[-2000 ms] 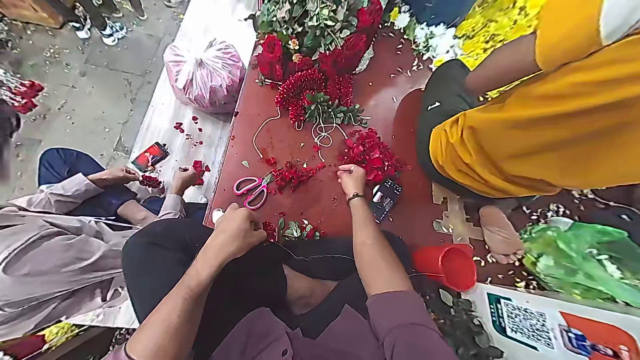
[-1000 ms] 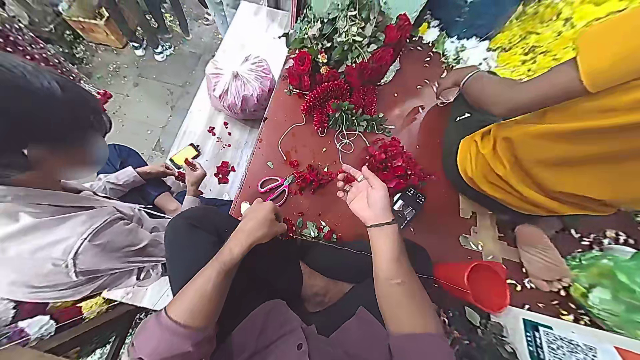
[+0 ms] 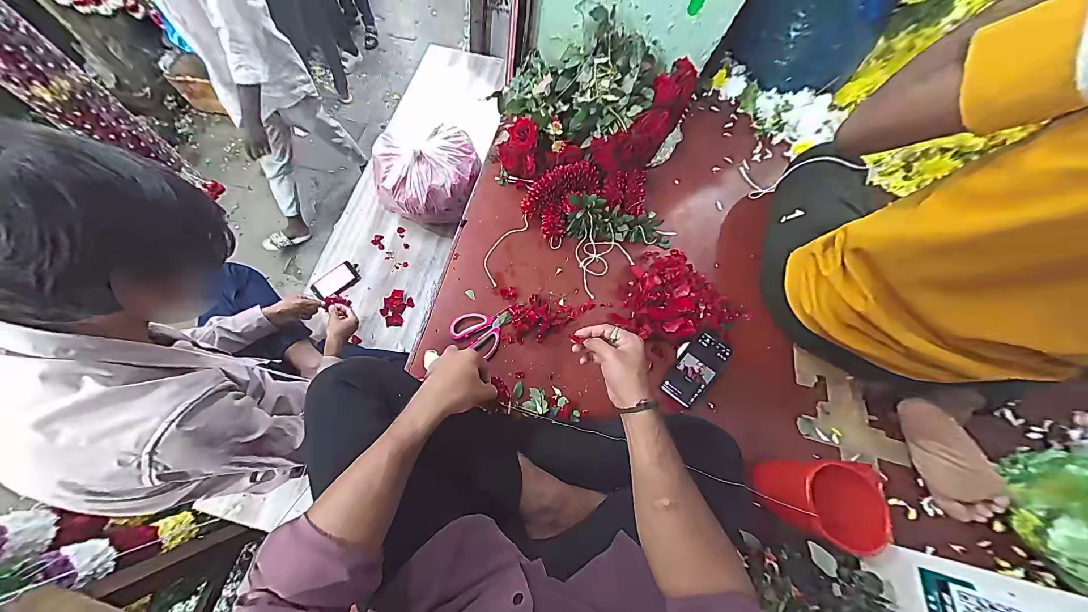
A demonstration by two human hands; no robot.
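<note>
My left hand is closed around the end of a thin thread, with red petals under its fingers. The thread runs across my lap toward a red plastic cup. My right hand pinches a small red petal between thumb and fingers. It is just below a heap of red rose petals and left of a smartphone. Pink-handled scissors lie above my left hand, beside a smaller line of petals. A red petal garland with loose white string lies farther back.
Roses with leafy stems stand at the back of the red surface. A tied plastic bag of petals rests on the white ledge. One person handles petals at left; another, in yellow, sits close at right. A green plastic bag lies at lower right.
My right hand has turned from palm up to a pinch on a petal. The person in yellow has drawn the nearer hand back from the white string. The view has shifted left.
</note>
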